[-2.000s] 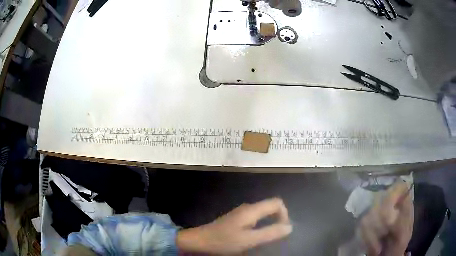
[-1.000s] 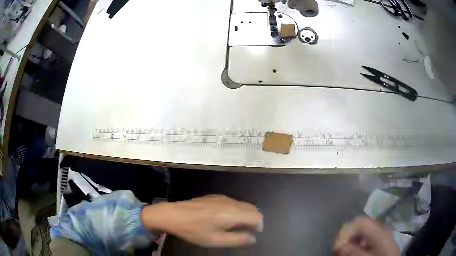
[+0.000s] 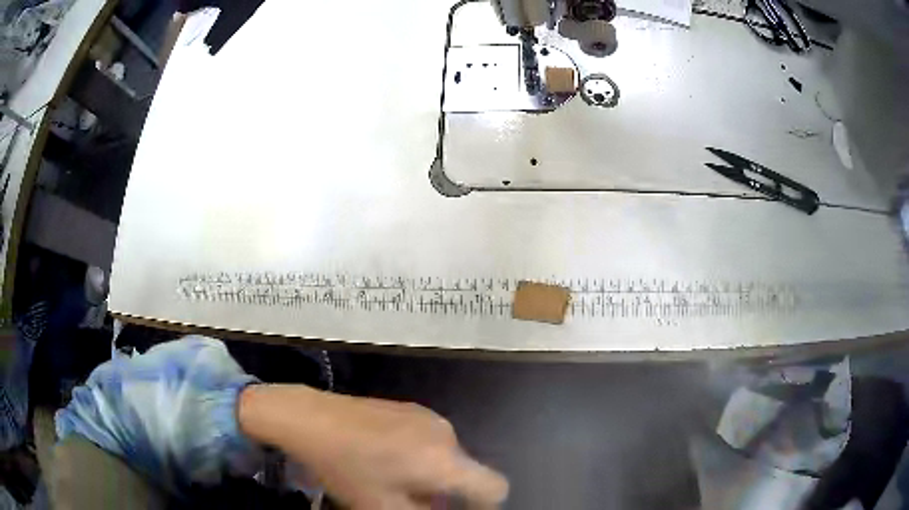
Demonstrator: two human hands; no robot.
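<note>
My left hand (image 3: 374, 448) is below the table's front edge, over the dark lap, in a blue and white sleeve. The bottom edge of the view cuts it off, and I cannot tell if it holds something. My right hand is out of view. On the white table (image 3: 289, 229) a brown patch (image 3: 541, 302) lies on the printed ruler (image 3: 399, 290). Black thread snips (image 3: 763, 181) lie at the right. The needle area of the sewing machine (image 3: 531, 75) is at the top, with a small tan block (image 3: 560, 80) beside the presser foot.
Dark scissors (image 3: 782, 25) lie at the top right. A black strip of fabric (image 3: 234, 22) is at the top left. White and greyish material (image 3: 772, 423) hangs below the table edge at the right. Shelving stands at the far left.
My left hand has moved left and down, partly out of the picture. My right hand has left the view. The table has shifted in the view, and more black fabric shows at the top left.
</note>
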